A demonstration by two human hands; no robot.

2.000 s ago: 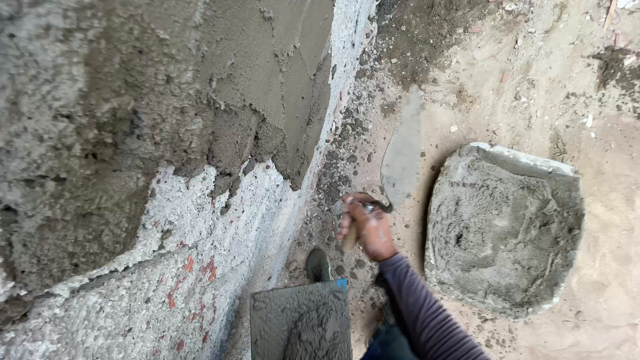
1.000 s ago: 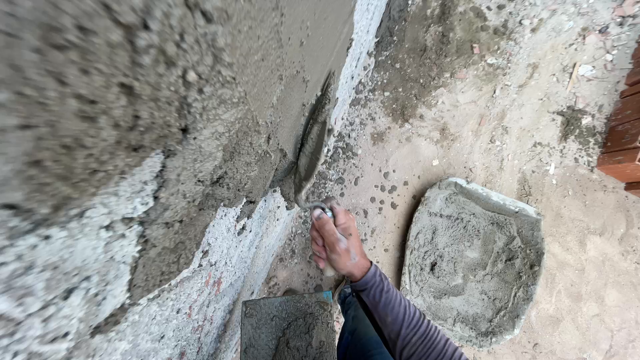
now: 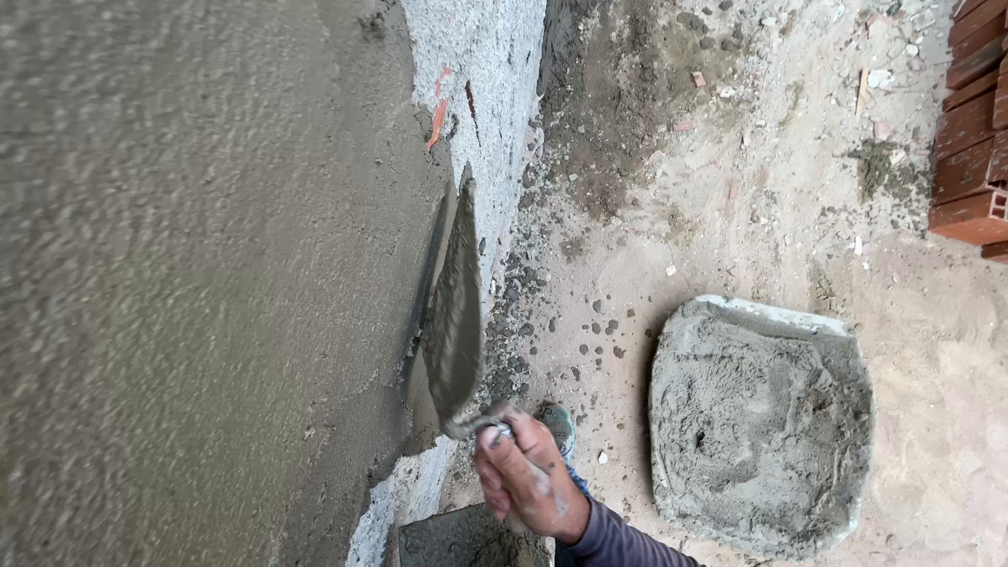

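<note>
My right hand (image 3: 531,472) is closed around the handle of a mason's trowel (image 3: 457,331) at the lower middle. The trowel's blade, coated in wet grey mortar, points up the frame along the edge of the plastered wall (image 3: 236,276). Motion blur hides whether it touches the surface. Bare, rough pale wall (image 3: 492,94) with orange-red marks borders the mortar. Below my right hand, a flat board (image 3: 449,539) bearing mortar is partly cut off by the bottom edge. My left hand is out of view.
A large tub (image 3: 768,311) of grey mortar rests on the dusty floor, right of my right hand. Stacked hollow red bricks (image 3: 972,169) lie at the upper right. A shoe (image 3: 557,429) shows just above my wrist, and mortar droppings (image 3: 512,339) line the wall's base.
Two seconds ago the trowel was over the floor, away from the wall; by one second ago it was at the wall. The view has shifted, showing smoother mortar and the brick stack.
</note>
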